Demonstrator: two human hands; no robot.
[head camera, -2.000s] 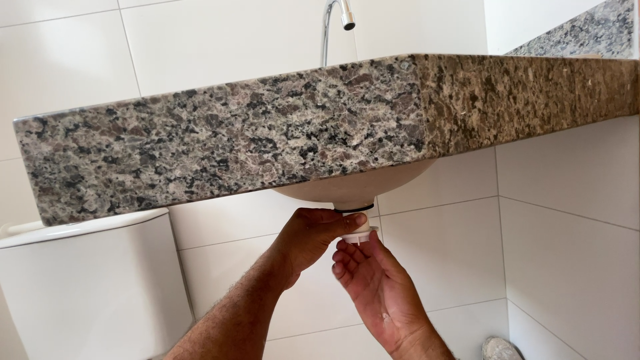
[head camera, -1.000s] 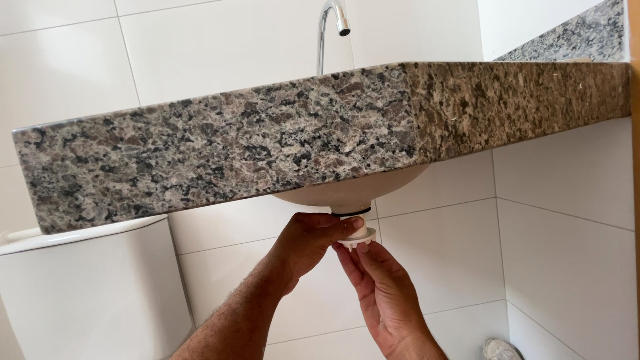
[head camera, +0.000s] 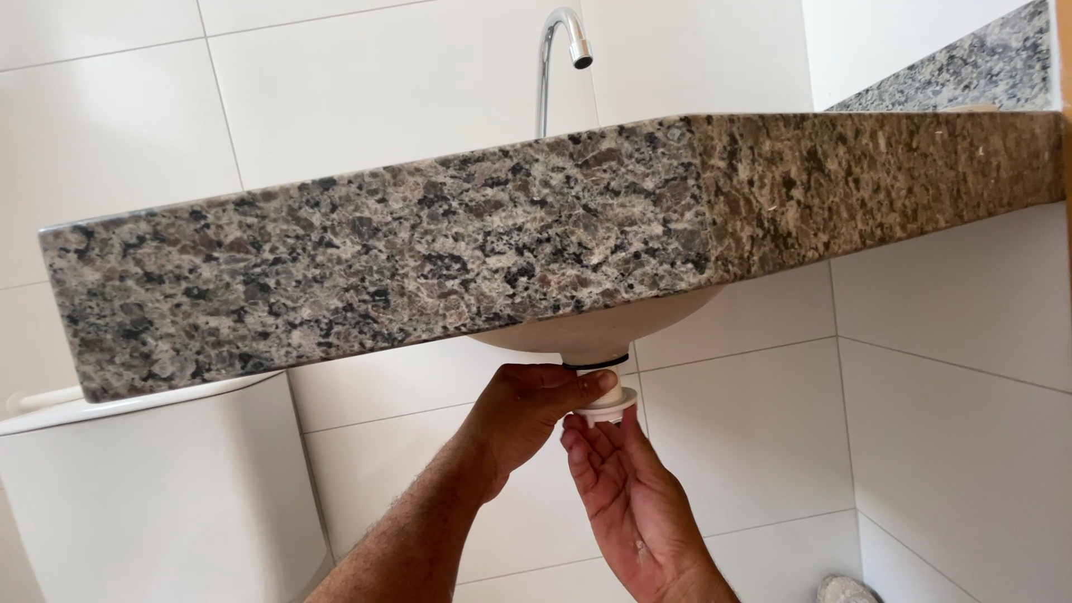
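Under the sink basin (head camera: 603, 322), a white plastic drain tailpiece (head camera: 609, 388) points downward, with a black rubber washer (head camera: 596, 363) around its top against the basin's outlet. My left hand (head camera: 523, 419) grips the tailpiece from the left, thumb across its front; its other fingers are partly hidden behind. A white flanged plastic nut (head camera: 610, 408) is around the lower end of the tailpiece. My right hand (head camera: 632, 494) holds this nut from below with thumb and fingertips, palm facing the camera.
A thick granite countertop apron (head camera: 377, 260) spans the view above both hands. A chrome faucet (head camera: 569, 42) rises behind it. At lower left stands a white toilet tank (head camera: 159, 494). Tiled walls (head camera: 754, 427) lie behind and right, and a partly visible pale object (head camera: 844, 590) is at the bottom right.
Both hands remain at the drain. The fingers of my right hand have shifted slightly around the nut; my left hand has kept its hold.
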